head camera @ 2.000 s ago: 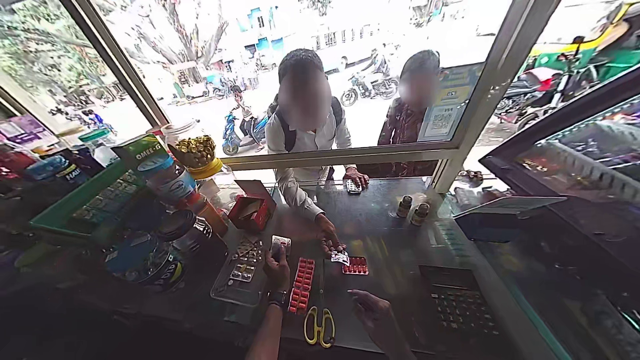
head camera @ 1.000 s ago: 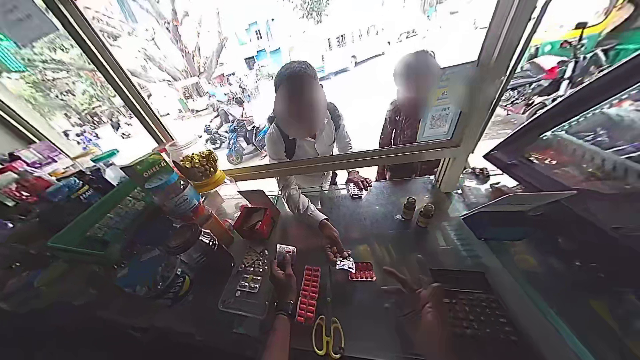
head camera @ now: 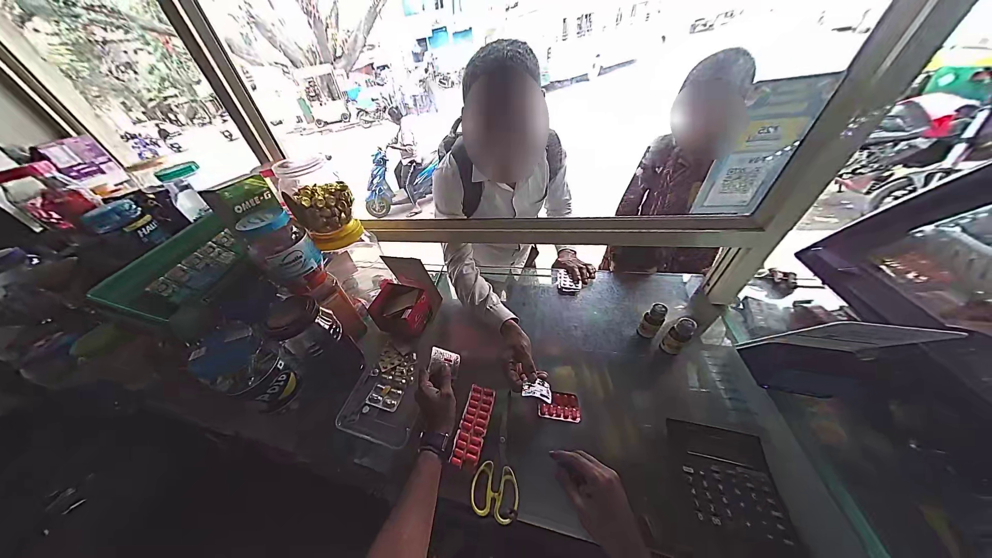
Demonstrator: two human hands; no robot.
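My left hand (head camera: 437,399), with a dark band at its wrist, grips a silvery blister pack (head camera: 444,363) above the counter. A long strip of red capsules (head camera: 473,426) lies just right of it, beside yellow-handled scissors (head camera: 494,492). My right hand (head camera: 593,484) holds nothing, its fingers loosely bent over the counter near the scissors. Across the counter, a person in a white shirt has one hand (head camera: 518,356) on a silver blister pack (head camera: 536,389), which overlaps a red capsule pack (head camera: 561,408). Their other hand (head camera: 575,266) rests on another blister pack (head camera: 569,281).
A calculator (head camera: 732,480) lies at right; two small bottles (head camera: 665,328) stand by the window frame. At left are a clear tray (head camera: 372,430) with blister packs, an open red box (head camera: 403,310), jars (head camera: 283,248) and a green basket (head camera: 128,302). A second person (head camera: 674,178) stands outside.
My right hand has moved left, away from the calculator that it partly covered a second ago. My left hand still holds its blister pack, and the other person's hand remains at the silver pack.
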